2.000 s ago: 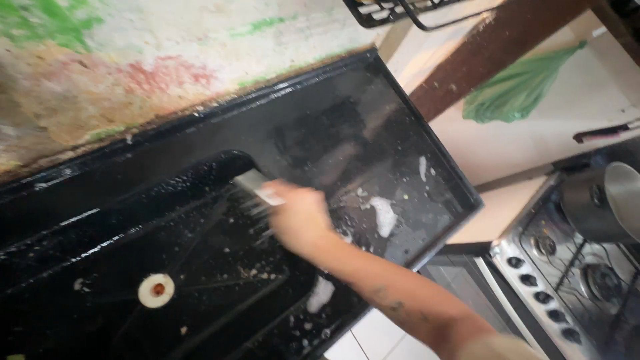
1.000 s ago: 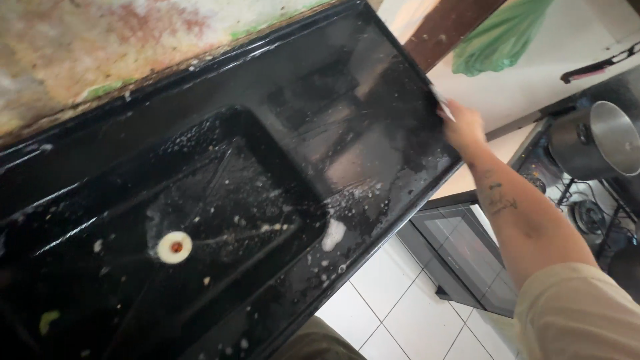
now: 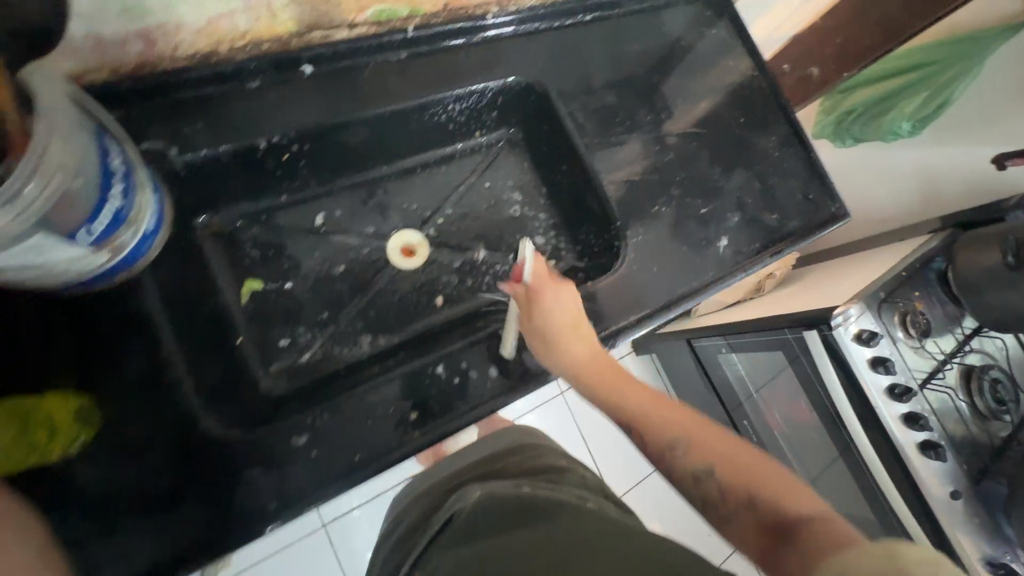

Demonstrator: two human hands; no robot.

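My right hand (image 3: 552,308) grips a pale, narrow tool (image 3: 512,328), perhaps a small squeegee, over the front right part of a black sink basin (image 3: 344,272). Its working edge is hard to make out. Near the basin's middle is a whitish drain ring (image 3: 408,250) with a reddish-brown centre. Water drops, food crumbs and a small green scrap (image 3: 251,289) lie in the basin. At the lower left edge a blurred bit of my left hand or arm (image 3: 28,536) shows, below a yellow sponge or cloth (image 3: 48,430); its fingers cannot be made out.
A clear plastic tub (image 3: 88,200) with a blue and white label stands on the left. To the right are a gas stove (image 3: 904,392) with a dark pot (image 3: 992,276), and a green plastic bag (image 3: 912,88). The black countertop (image 3: 680,160) bears wet spots; its front edge overhangs white floor tiles.
My right hand has come back from the counter's right end to the basin's front right, still holding the tool. White foam seen earlier on the counter's right part no longer shows. The view has shifted left.
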